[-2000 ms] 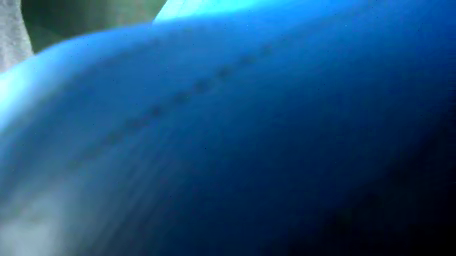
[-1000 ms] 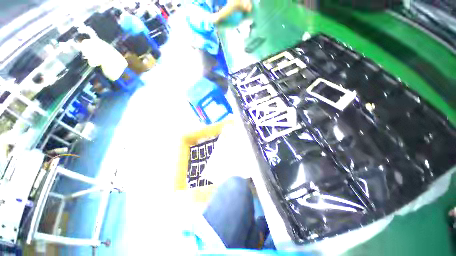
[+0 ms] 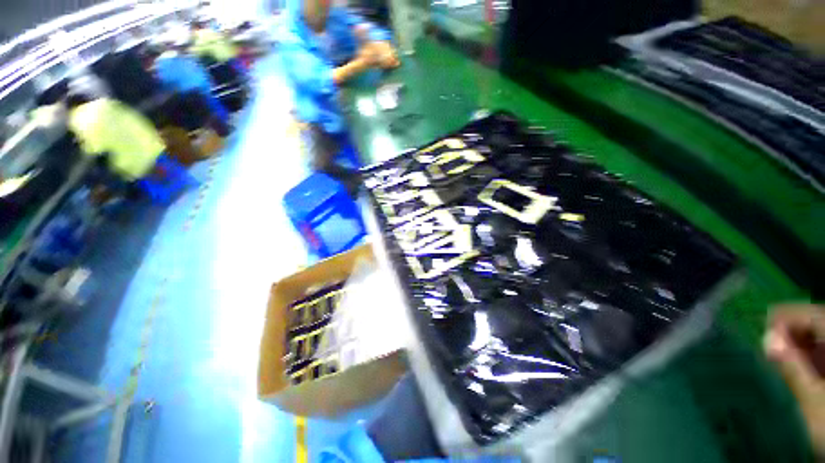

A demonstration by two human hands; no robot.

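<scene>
A large black glossy tray (image 3: 624,280) lies on the green bench over pale sheets. Several thin pale-edged frames (image 3: 439,240) lie close together on its far left part. One more pale frame (image 3: 517,201) lies apart near the tray's upper middle. My right hand (image 3: 801,348) is at the right edge, beyond the tray's near right corner, cut off and blurred. It is not touching the tray, and I cannot tell if its fingers hold anything. My left hand is out of the picture.
An open cardboard box (image 3: 335,398) with rows of framed parts and white film stands left of the bench. A blue stool (image 3: 326,212) is behind it. A person in blue (image 3: 317,72) sits at the bench's far end. More black trays (image 3: 742,77) lie upper right.
The view was covered by blurred blue two seconds ago. Since one second ago the tray and box have shifted left and down in view, and more of my right hand shows at the right edge.
</scene>
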